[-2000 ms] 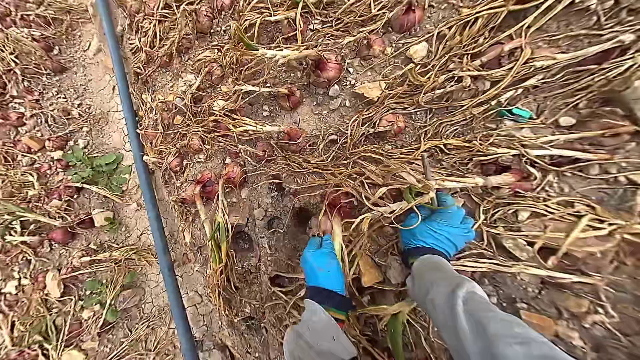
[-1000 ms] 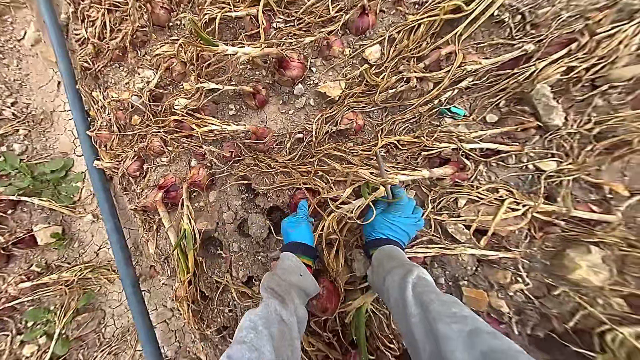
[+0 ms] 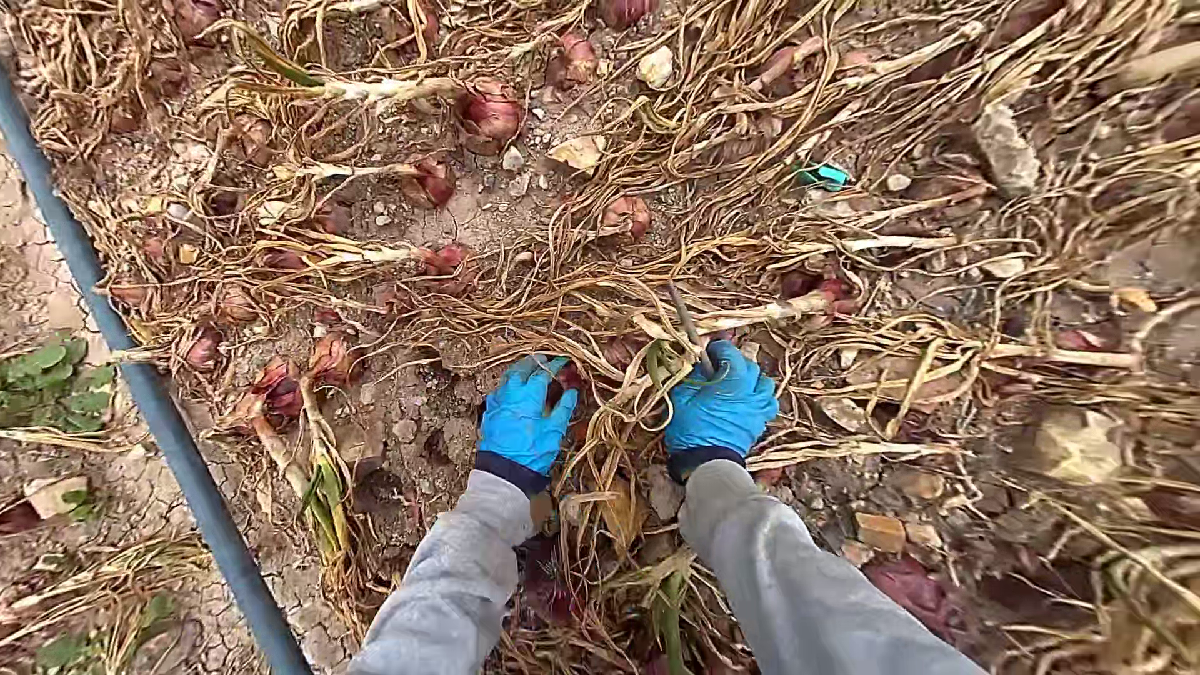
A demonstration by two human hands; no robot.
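My left hand (image 3: 527, 415), in a blue glove, reaches down to the soil with its fingers apart at a red onion (image 3: 566, 379) that is partly hidden; whether it grips the onion cannot be told. Gloved in blue as well, my right hand (image 3: 720, 401) is closed on a thin, dark rod-like tool (image 3: 687, 319) that points up and away from me. Dry onion leaves (image 3: 623, 412) lie between the hands. Beyond the right hand, another red onion (image 3: 832, 294) lies with its pale stalk pointing left. Two red onions (image 3: 281, 386) with drooping tops are left of my left hand.
A blue-grey hose (image 3: 169, 412) runs along the left side. More red onions (image 3: 490, 111) lie among dry leaves ahead. Stones (image 3: 1008, 150) and a small turquoise scrap (image 3: 823, 176) are at the right. Green weeds (image 3: 56, 384) grow beyond the hose.
My left hand has moved forward from the onion it was on one second ago and its fingers have spread. The right hand remains beside the dry leaves with the tool.
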